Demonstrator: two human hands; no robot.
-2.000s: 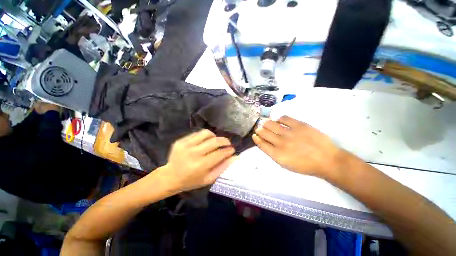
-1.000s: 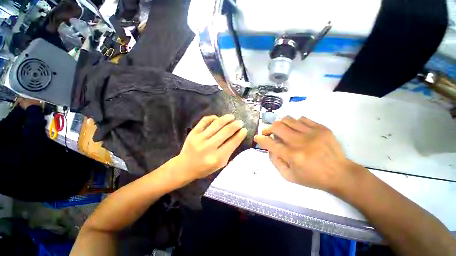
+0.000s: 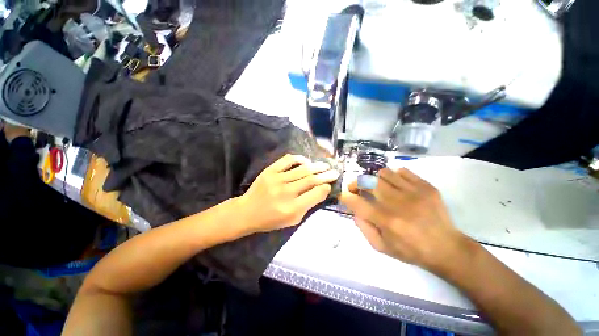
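Note:
A dark brown-black garment panel point(image 3: 190, 144) lies in folds left of the needle and hangs over the table's front edge. My left hand point(image 3: 289, 193) lies on its right end with the fingertips beside the presser foot. My right hand point(image 3: 404, 213) is just right of the needle area, fingers bent, fingertips at the cloth's edge; whether it pinches the cloth is hidden. The white sewing machine point(image 3: 387, 39) stands above both hands, with its shiny take-up guard point(image 3: 327, 85) and round tension dial point(image 3: 420, 121). The needle is too small and blurred to tell.
A black cloth strip point(image 3: 545, 111) hangs over the machine arm. A grey vented housing point(image 3: 39, 88), red and yellow scissors handles point(image 3: 54, 163) and a tan patch point(image 3: 105, 190) are at left. Buckles point(image 3: 154, 60) lie upper left. Another person's dark sleeve point(image 3: 33, 210) shows at far left.
The camera view has shifted and tilted, with the machine head now larger. My left hand has moved right along the cloth, up to the needle area. My right hand stays near the needle, fingers more bent.

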